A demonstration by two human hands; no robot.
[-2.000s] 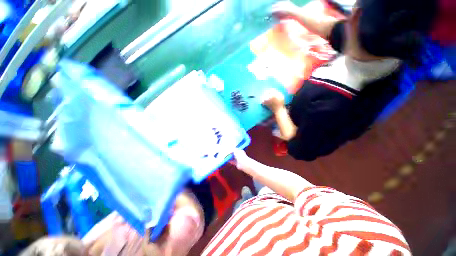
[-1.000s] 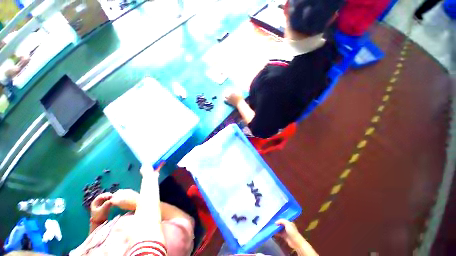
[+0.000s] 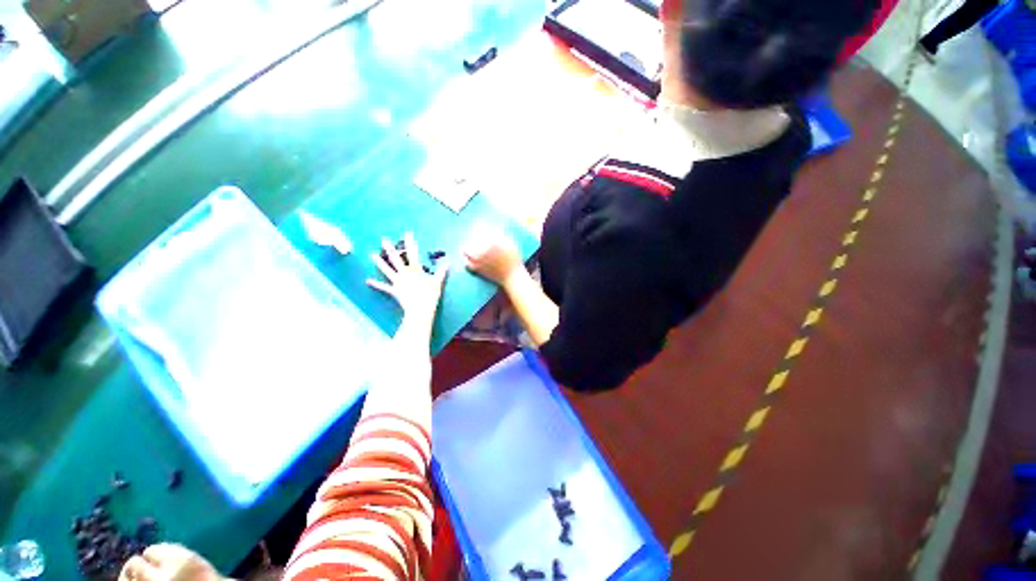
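My left hand (image 3: pixel 407 275), in an orange-and-white striped sleeve, reaches over the bench. Its fingers are spread on small black parts (image 3: pixel 436 259), which it partly covers; no part is seen gripped. A blue crate (image 3: pixel 613 482) with a pale liner is at the lower middle, below the bench edge, with several black parts (image 3: pixel 562 513) loose near its lower end. My right hand is not in view. A second blue crate (image 3: pixel 125 352) with a white liner sits on the bench, left of my arm.
A person in a dark top (image 3: pixel 636 261) sits at the bench, a hand near the heap. Another person's hand (image 3: pixel 168 564) is lower left by a black parts heap (image 3: pixel 105 539). A dark tray (image 3: pixel 32 272) lies at far left. Yellow-black tape (image 3: pixel 784 380) marks the red floor.
My left hand has left the bench crate and moved right onto the small heap, fingers spread. My right hand, earlier on the lower crate's rim, is out of view. The crates appear lower in the picture.
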